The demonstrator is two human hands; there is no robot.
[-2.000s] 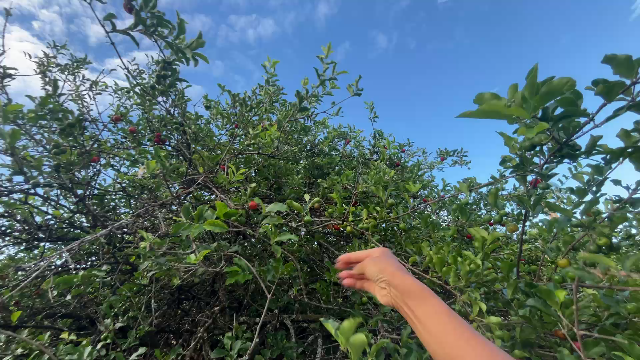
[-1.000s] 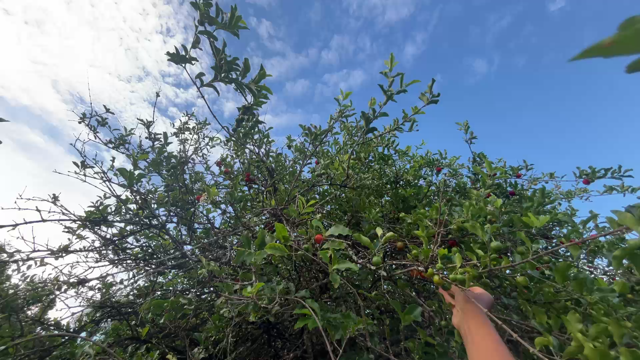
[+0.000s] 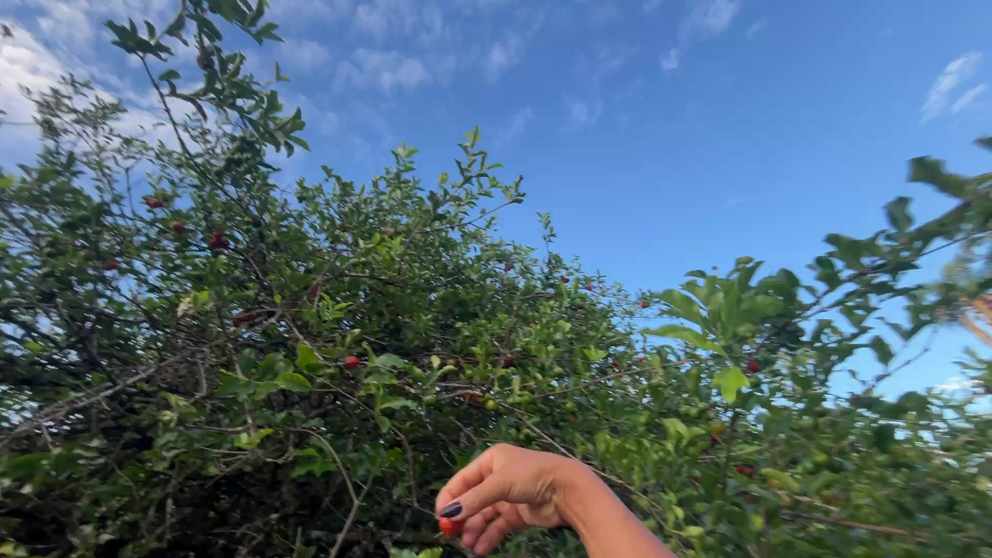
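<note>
My right hand comes in from the bottom edge, right of centre, with a dark-nailed thumb and the fingertips closed on a small orange-red fruit. Behind it stands a dense leafy bush. A red fruit hangs among leaves up and to the left of the hand. More red fruits are on the upper left branches, and another red fruit is at the right. My left hand is out of view.
A thin bare branch rises left of the hand. Another leafy branch reaches in from the right edge, somewhat blurred. Tangled twigs fill the lower left, with sky above the bush.
One second ago my right hand was among the twigs beside yellowish fruits; now it is lower in view, with an orange-red fruit in its fingers. The view has shifted.
</note>
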